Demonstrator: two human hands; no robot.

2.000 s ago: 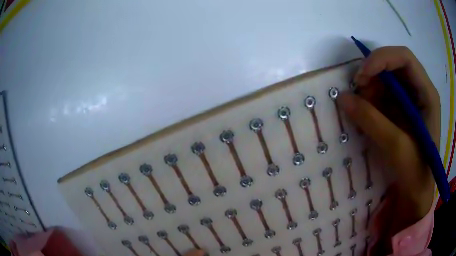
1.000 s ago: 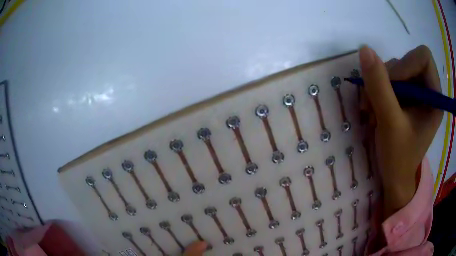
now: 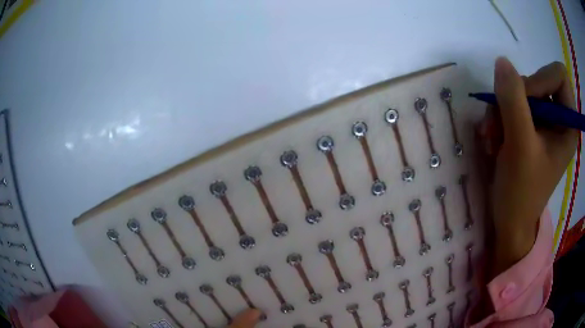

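A pale carrier board (image 3: 276,144) with a brown edge lies tilted before me, bearing rows of copper links (image 3: 299,186) with silver ring ends. My right hand (image 3: 529,154) is at the board's right side and holds a blue marker pen (image 3: 558,115). The pen's tip points left, just right of the top row's last link, not touching it. Of my left hand (image 3: 245,319), only a fingertip shows on the board at the bottom edge; the rest is out of the picture, so its grip is hidden.
Another board (image 3: 19,218) with links is cut off at the far left. A pink sleeve (image 3: 58,307) shows at the lower left. A thin greyish line (image 3: 505,20) is at the top right. Yellow tape (image 3: 566,38) and red tape run along the table's right side.
My right hand has turned so the pen points left instead of up, and has moved right off the top row's end, uncovering its last link. The board has shifted slightly.
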